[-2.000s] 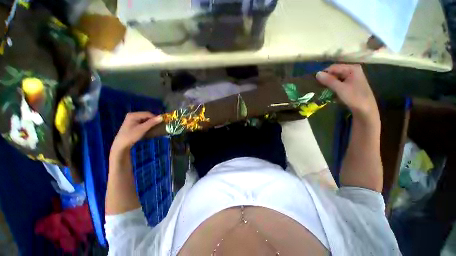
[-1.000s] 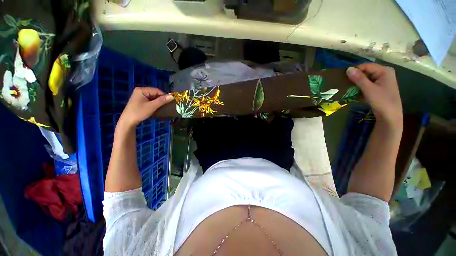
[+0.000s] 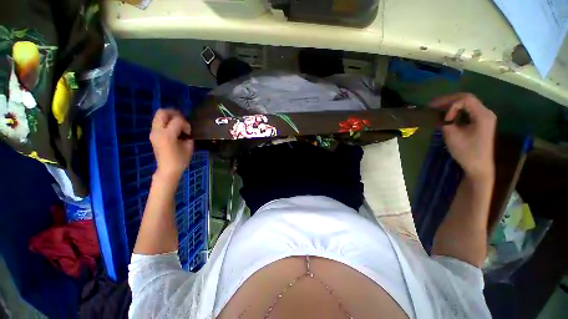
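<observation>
A long band of dark brown floral-printed fabric (image 3: pixel 317 122) is stretched level across the space above my lap, below the table's front edge. It shows a pink and white flower at the left and a red flower right of the middle. More printed fabric shows under its lower edge. My left hand (image 3: pixel 171 138) grips its left end with the fingers curled in. My right hand (image 3: pixel 468 128) grips its right end between thumb and fingers; this hand is slightly blurred.
The cream table (image 3: pixel 311 36) has a worn edge, with a white sheet (image 3: pixel 537 31) at its right. Printed fabric (image 3: pixel 62 93) hangs at the left beside a clear plastic bag (image 3: pixel 96 78). A blue crate (image 3: pixel 134 112) and red cloth (image 3: pixel 70 244) are at the left.
The band has been turned: the orange flowers and leaves have given way to a pink and white flower and a red flower. My left fingers have curled inward. Earlier, the view shifted away from the table.
</observation>
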